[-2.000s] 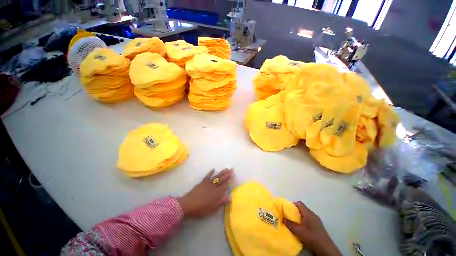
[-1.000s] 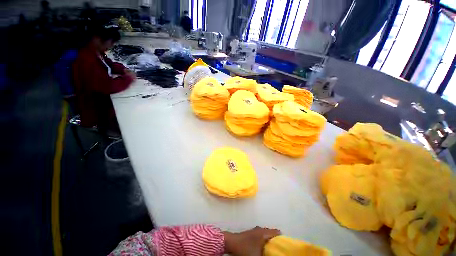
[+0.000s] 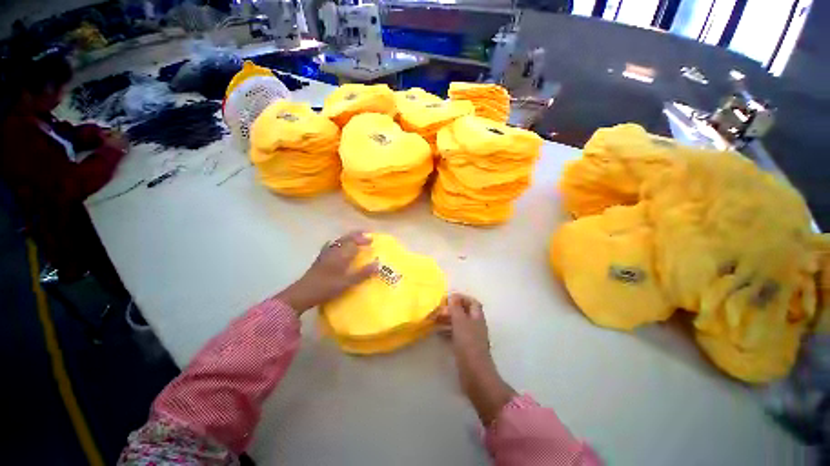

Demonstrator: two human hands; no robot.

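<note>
The low working stack of yellow fabric panels [image 3: 387, 305] lies on the white table in front of me. A small printed label [image 3: 389, 274] shows on its top panel. My left hand [image 3: 335, 271] rests on the upper left of the stack, its fingers spread over the top panel near the label. My right hand [image 3: 462, 320] is at the stack's right edge, its fingertips closed against the panel edges. Whether it pinches one panel or several I cannot tell. No snips can be made out in either hand.
Several tall yellow stacks [image 3: 387, 164] stand at the back, beside a white netted shape [image 3: 252, 102]. A large loose yellow heap [image 3: 719, 246] lies at right, with clear plastic at its lower right. A person in dark red [image 3: 55, 164] sits at the far left edge. Sewing machines stand behind.
The yellow panels my hands held at the front are now on the working stack. Both hands have moved to that stack. The view has swung left and then partly back.
</note>
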